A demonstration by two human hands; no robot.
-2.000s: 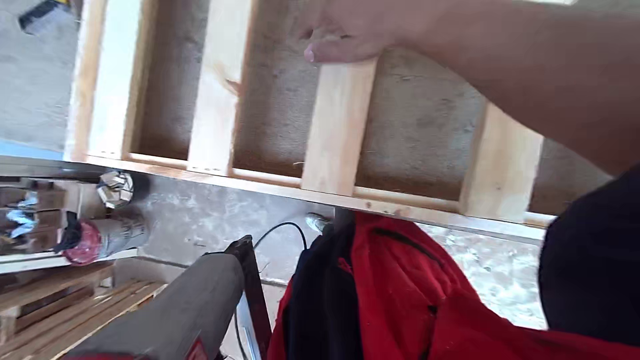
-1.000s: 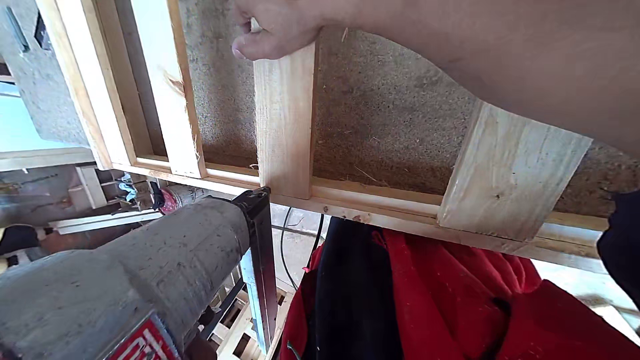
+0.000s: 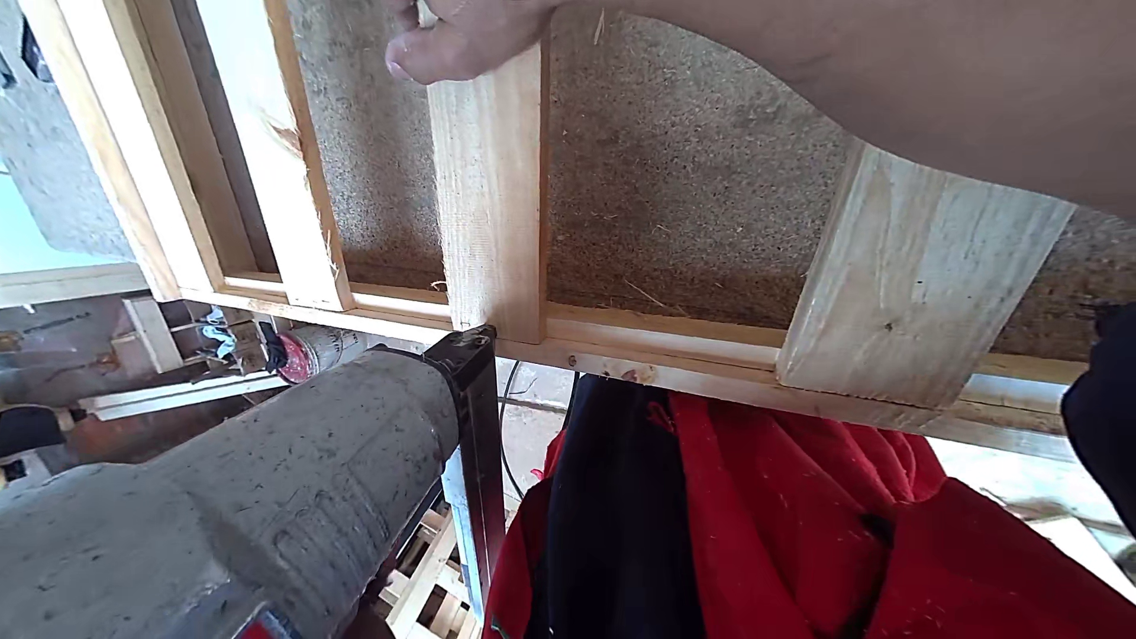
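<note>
My right hand (image 3: 475,40) grips a pale wooden slat (image 3: 493,195) near the top edge, with the thumb on its left side and the forearm reaching in from the right. The slat's lower end lies on the long wooden rail (image 3: 674,377) of a frame. At this end stands the black nose of a grey nail gun (image 3: 311,479), touching or nearly touching the wood. The tool's body fills the lower left, and its dark magazine hangs down beside it. My left hand is not in view, so what it holds cannot be seen.
More slats cross the frame to the left (image 3: 284,169) and right (image 3: 914,275), over a rough brown board (image 3: 683,169). My red and dark clothing (image 3: 781,515) is close below the rail. A red and grey cylinder (image 3: 311,351), loose wood and a pallet (image 3: 435,577) are lower down.
The nail gun has risen from below the rail to the end of the gripped slat. My right hand stays on that slat. The view has moved nearer.
</note>
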